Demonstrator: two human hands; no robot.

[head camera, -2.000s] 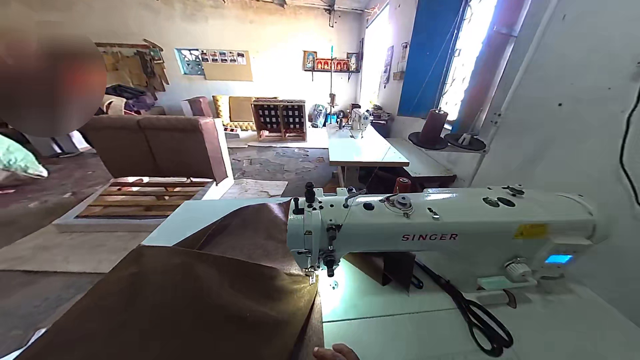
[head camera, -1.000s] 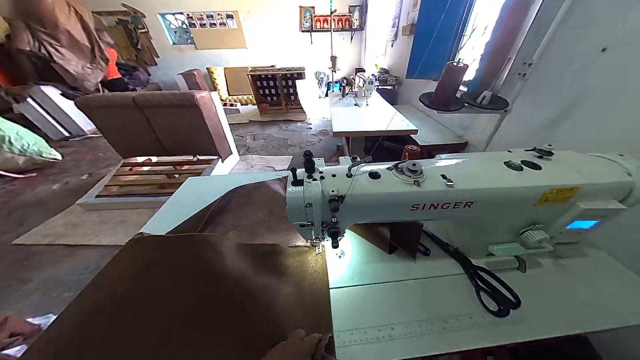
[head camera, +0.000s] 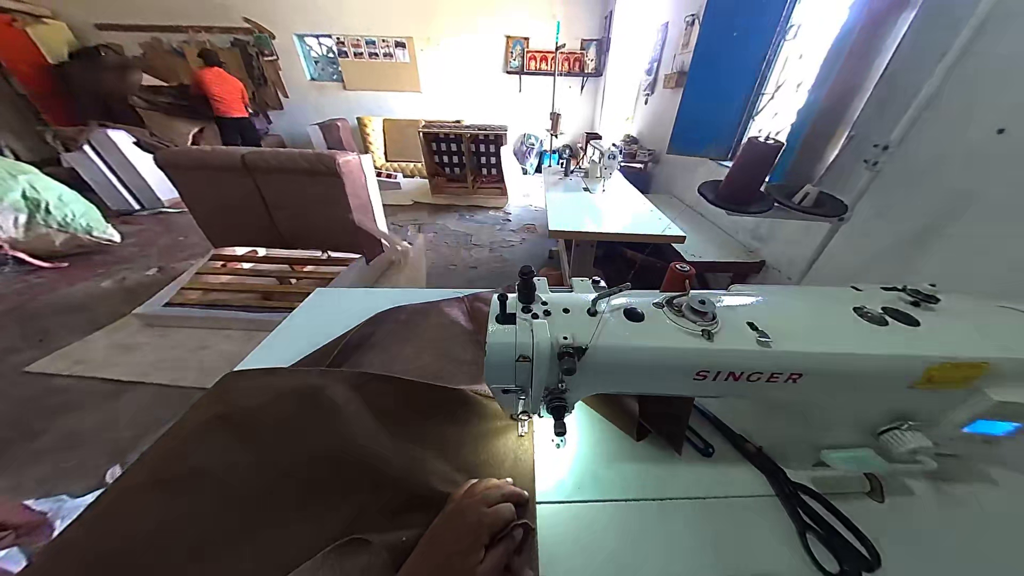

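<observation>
My left hand (head camera: 480, 524) is at the bottom centre, its fingers curled over the right edge of a brown leather-like sheet (head camera: 296, 456). The sheet spreads over the left of the sewing table and reaches the presser foot (head camera: 523, 424) of a white Singer sewing machine (head camera: 752, 344). Another part of the brown material (head camera: 424, 340) lies behind the needle, and a folded piece (head camera: 652, 416) sits under the machine arm. Black-handled scissors (head camera: 800, 496) rest right of the needle. My right hand cannot be seen.
A cone of dark thread (head camera: 752, 172) stands at the right. Beyond the machine are a second sewing table (head camera: 612, 212) and, at left, a brown sofa frame (head camera: 272, 200). A person in an orange top (head camera: 222, 96) stands at the back left, near hanging material.
More of my left hand shows than a second ago, now over the sheet's right edge. The brown sheet's front part has shifted and lies flatter than two seconds ago. The view has moved.
</observation>
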